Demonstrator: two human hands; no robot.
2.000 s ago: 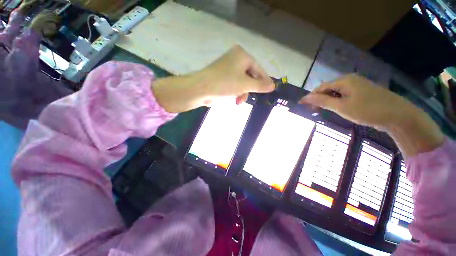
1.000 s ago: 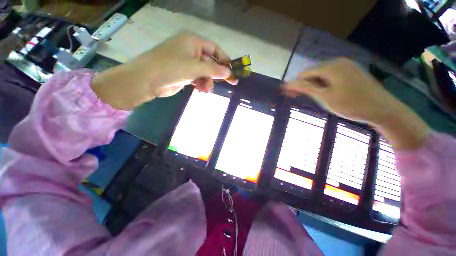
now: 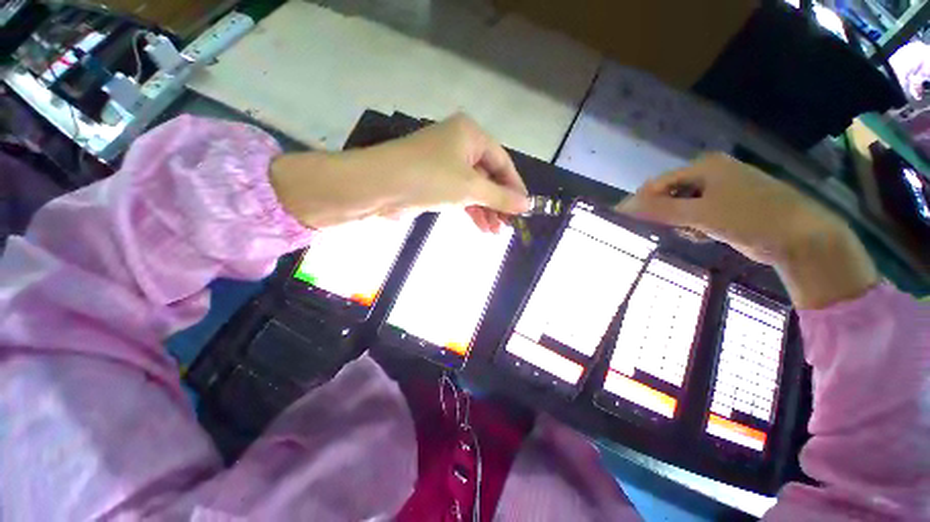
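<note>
Five lit smartphones sit side by side in a black phone tray (image 3: 489, 393). My left hand (image 3: 433, 173) pinches a small yellow-and-dark test piece (image 3: 545, 206) beside the top of the middle smartphone (image 3: 581, 291). Whether the piece touches the phone cannot be told. My right hand (image 3: 750, 219) has its fingertips on that phone's top right corner. This phone looks tilted up from the tray and overlaps the edge of its right neighbour (image 3: 658, 331). The two left phones show mostly white screens with coloured bottom blocks; the others show list rows.
Pale boards (image 3: 398, 66) lie behind the tray. A white power strip (image 3: 209, 46) with plugs is at the upper left. A dark block (image 3: 780, 71) stands at the upper right. A thin white cord (image 3: 464, 438) hangs down my chest.
The tray has shifted left in view. My left hand has moved the test piece from the left phones to the middle phone. My right hand has come onto that phone, whose top now looks raised.
</note>
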